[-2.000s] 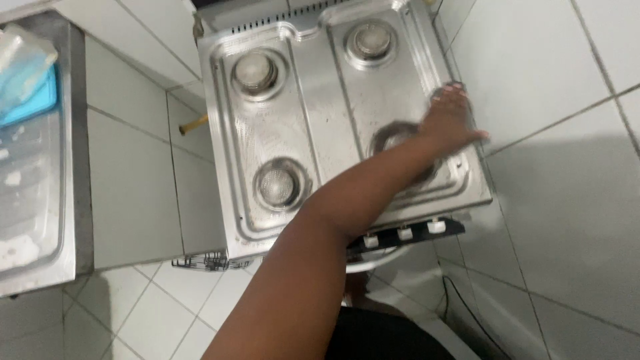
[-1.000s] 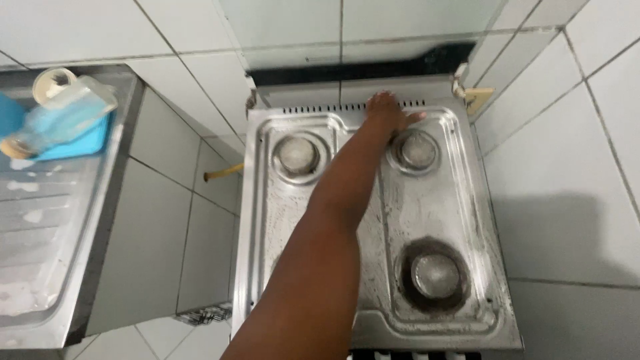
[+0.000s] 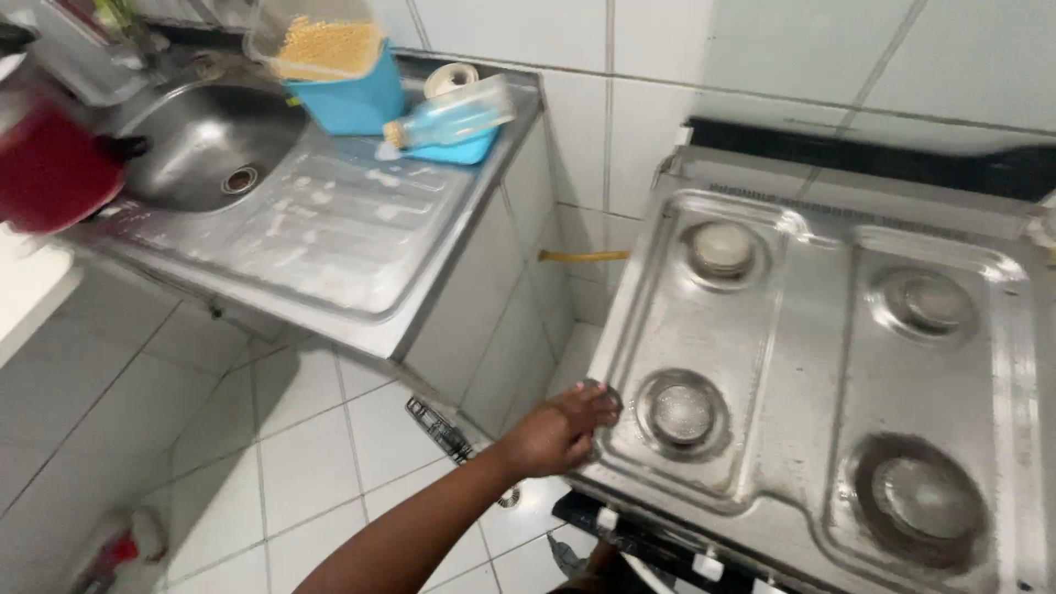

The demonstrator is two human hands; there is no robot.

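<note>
My left hand [image 3: 565, 429] presses on the left rim of a stainless steel gas stove top [image 3: 804, 379], beside the front left burner [image 3: 681, 412]. Under its fingertips shows the edge of a small dark grey scouring pad [image 3: 611, 404], mostly hidden by the hand. No grates lie over the burners. A dark ring surrounds the front right burner [image 3: 920, 499], and wet-looking streaks mark the steel. My right hand is not in view.
Left of the stove, past a gap, stands a steel sink counter [image 3: 363, 223] with suds, a blue container [image 3: 351, 95], a bottle [image 3: 454, 115] and a red pot [image 3: 49, 157]. A yellow hose [image 3: 584, 256] crosses the gap. A black rack [image 3: 440, 429] is low beside the cabinet.
My left hand has gone from the stove's right edge, then its back by the vents, to the left rim near the front. The view has swung left, showing more of the sink.
</note>
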